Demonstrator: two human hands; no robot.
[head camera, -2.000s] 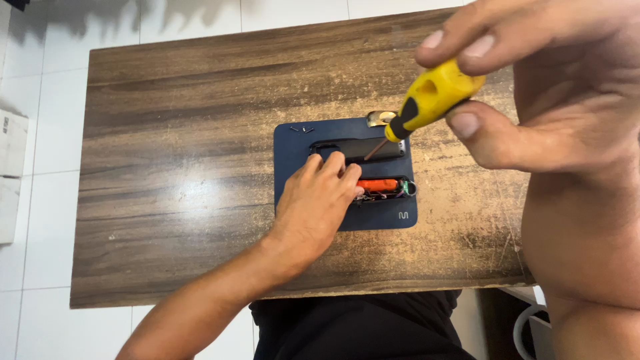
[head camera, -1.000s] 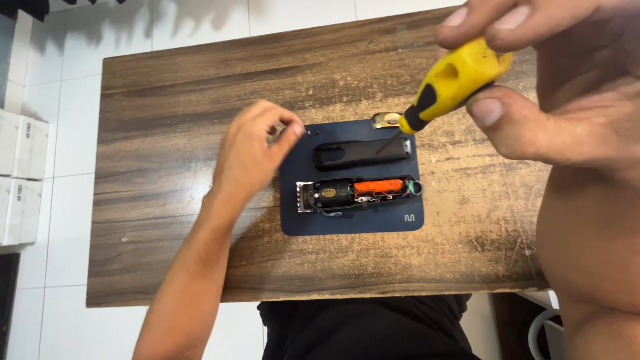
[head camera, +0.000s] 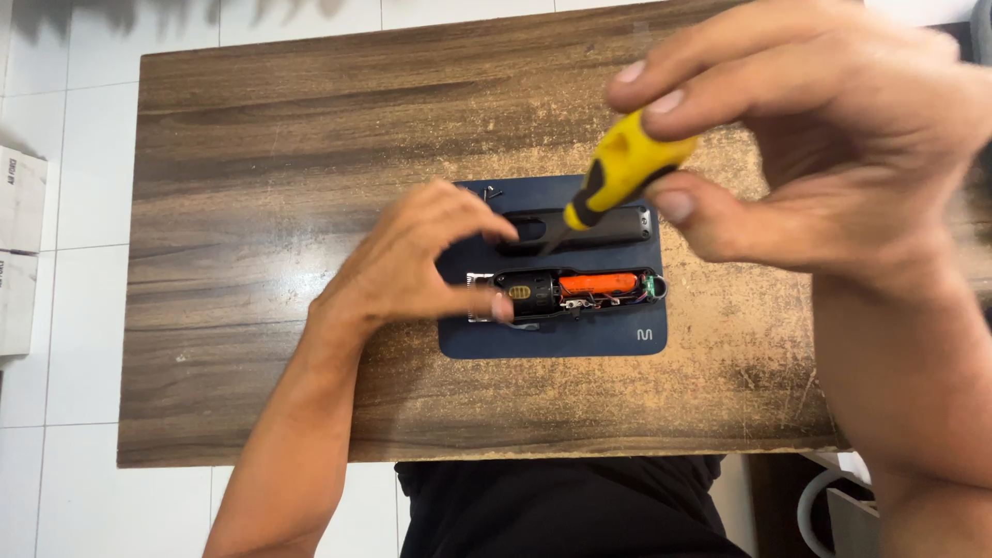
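Observation:
My right hand (head camera: 783, 147) holds a yellow and black screwdriver (head camera: 632, 167) between thumb and fingers, its blurred shaft pointing down-left above the dark blue mat (head camera: 457, 341). An opened hair clipper (head camera: 542, 294) lies on the mat, with an orange battery cell (head camera: 598, 284), wires and a small green circuit board (head camera: 649, 285) exposed. Behind it rests the black clipper housing cover (head camera: 604, 226). My left hand (head camera: 422, 260), thumb and fingers apart, is over the mat's left side; its thumb overlaps the clipper's blade end in view. Whether it touches is unclear.
Several small screws (head camera: 491, 192) lie at the mat's back left. The mat is on a worn wooden table (head camera: 256, 232). White boxes (head camera: 17, 302) bearing writing stand on the tiled floor at the left.
My left hand was over the clipper and cover, moved away to the mat's upper left, and is now lower, near the blade end. My right hand keeps hold of the screwdriver.

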